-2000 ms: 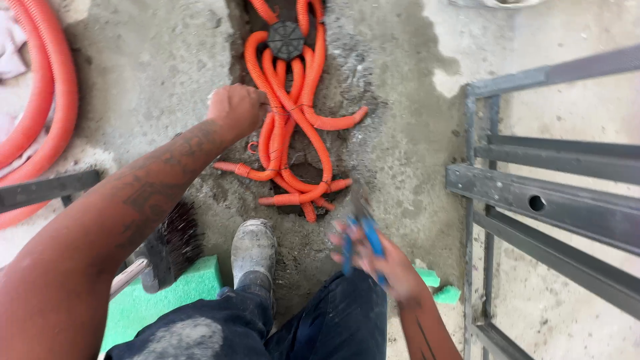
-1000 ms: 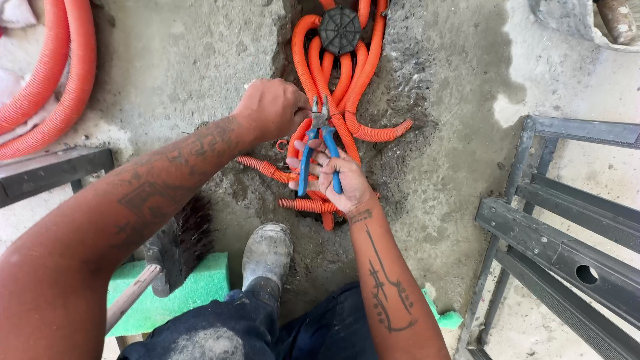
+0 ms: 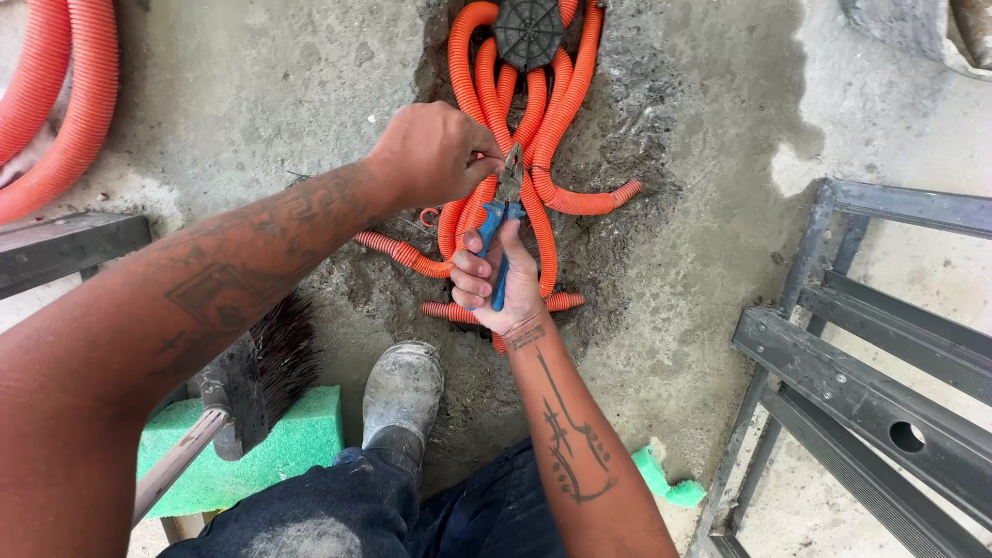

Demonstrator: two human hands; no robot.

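Several orange corrugated conduits (image 3: 570, 101) run from a round black plastic cover (image 3: 528, 31) through a trench in rough concrete, crossing each other at the middle. My right hand (image 3: 504, 279) grips blue-handled pliers (image 3: 504, 225), whose jaws point up at the crossing. Fingers and thumb of my left hand (image 3: 438, 155) are pinched together beside the jaw tips, over the conduits; whether they hold a thin wire cannot be told. A thin tie wire shows around the conduits just right of the jaws. The lower conduit ends splay out to both sides.
A metal ladder (image 3: 837, 372) lies at the right, and another dark metal frame (image 3: 74, 240) at the left. A broom (image 3: 252, 387) rests by a green foam block (image 3: 302, 434) near my boot (image 3: 403, 387). Thick orange conduit (image 3: 93, 101) is coiled at upper left. Green foam scraps (image 3: 666, 480) lie lower right.
Two seconds ago the pliers were low, by my right knee; my right hand has since brought them up to the conduits beside my left hand. The jaws now stand nearly closed, against spread a second ago.
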